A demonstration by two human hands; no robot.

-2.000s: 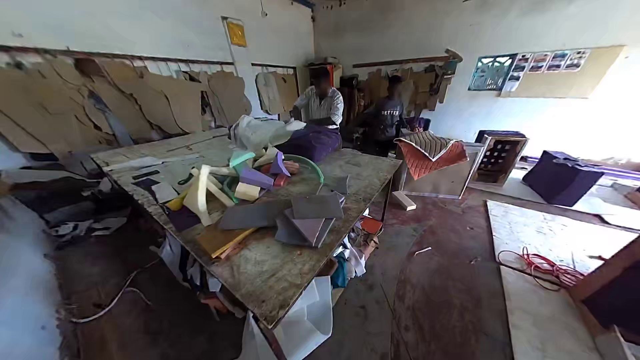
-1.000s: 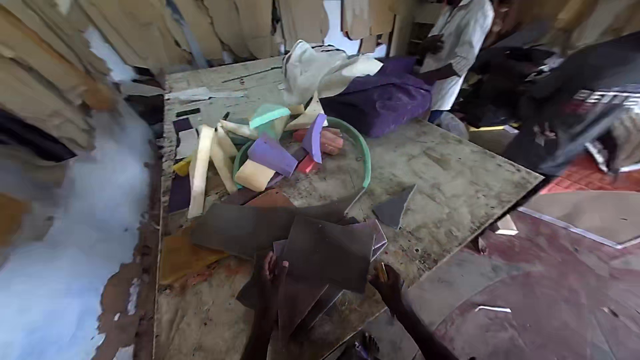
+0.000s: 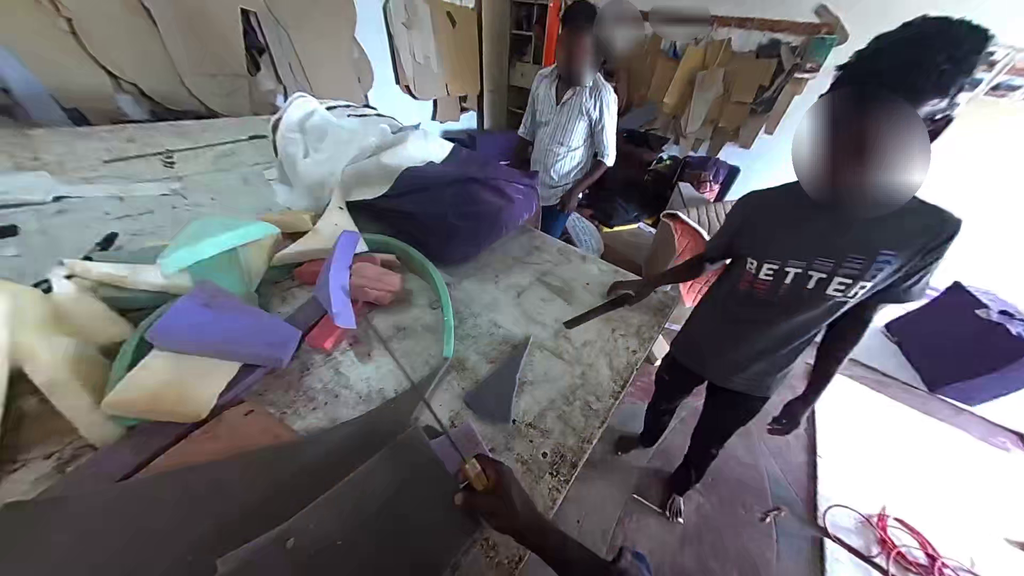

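Observation:
My right hand (image 3: pixel 500 496) is closed around the wooden handle of a long thin-bladed knife (image 3: pixel 416 384), whose blade points up and left over the worktable (image 3: pixel 560 272). Just left of that hand lie large dark grey sheets (image 3: pixel 368 512), one over another. A small grey triangular offcut (image 3: pixel 500 384) rests on the tabletop beyond the hand. Purple foam (image 3: pixel 224 324), cream foam (image 3: pixel 172 384) and red foam pieces (image 3: pixel 374 282) are heaped at the left, with a green curved strip (image 3: pixel 436 288) around part of the heap. My left hand is not in view.
Across the right corner of the table, a person in a dark T-shirt (image 3: pixel 800 272) holds a dark flat tool (image 3: pixel 596 310). Another person in a striped shirt (image 3: pixel 570 128) stands behind a purple cloth bundle (image 3: pixel 456 200). Red cord (image 3: pixel 904 544) lies at the lower right.
The person in the dark T-shirt now stands at the table's right edge, holding a tool over it. My left hand, on the grey sheets a second ago, has gone out of view. The view has swung right.

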